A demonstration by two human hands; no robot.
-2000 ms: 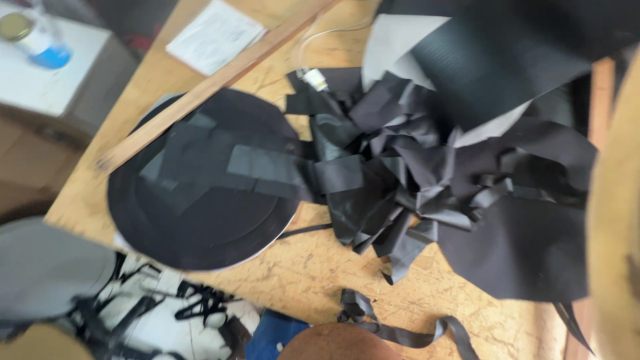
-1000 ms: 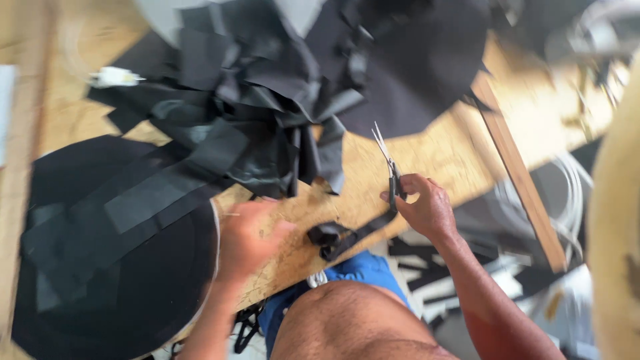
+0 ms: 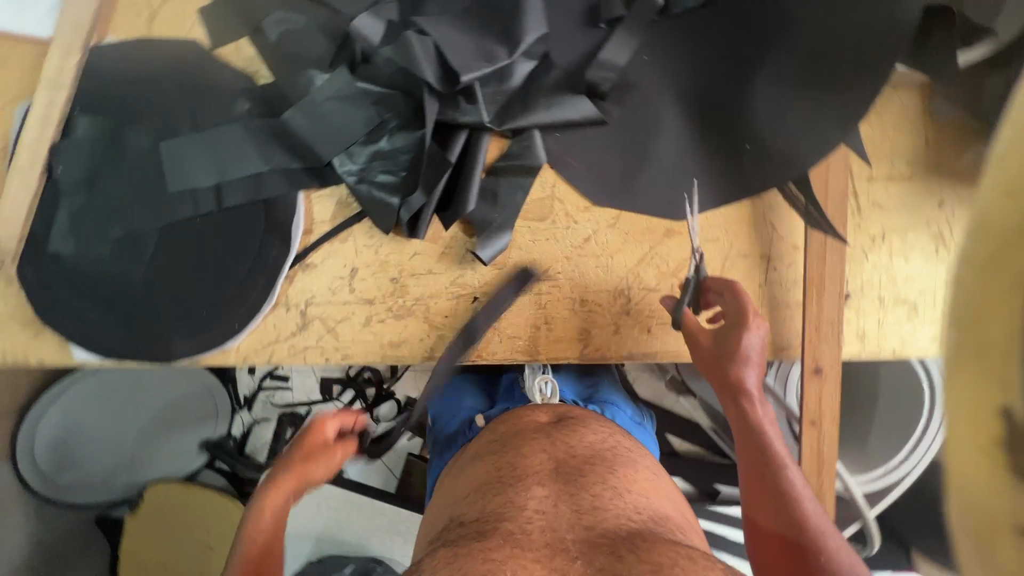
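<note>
My right hand [image 3: 728,328] holds a pair of scissors [image 3: 693,264] by its black handles, over the front of the wooden table, with the blades slightly apart and pointing away from me. Below the table's front edge, at the left, my left hand [image 3: 322,448] grips one end of a black strip [image 3: 472,332]. The strip is blurred and its other end reaches over the table. Crumpled black pieces of sheet material [image 3: 480,96] lie in a heap beyond it. To the right of the heap spreads a large rounded black sheet [image 3: 720,112].
A stack of black discs [image 3: 160,264] lies on the table [image 3: 592,312] at the left, beneath a wooden strip [image 3: 40,136]. Another wooden strip [image 3: 824,320] crosses the front edge at the right. Black scraps [image 3: 360,392], a grey disc [image 3: 120,432] and white tubing [image 3: 920,432] are below.
My left hand has moved from over the table to below its front edge, and the black strip that lay on the table is now in it. The scissors remain in my right hand.
</note>
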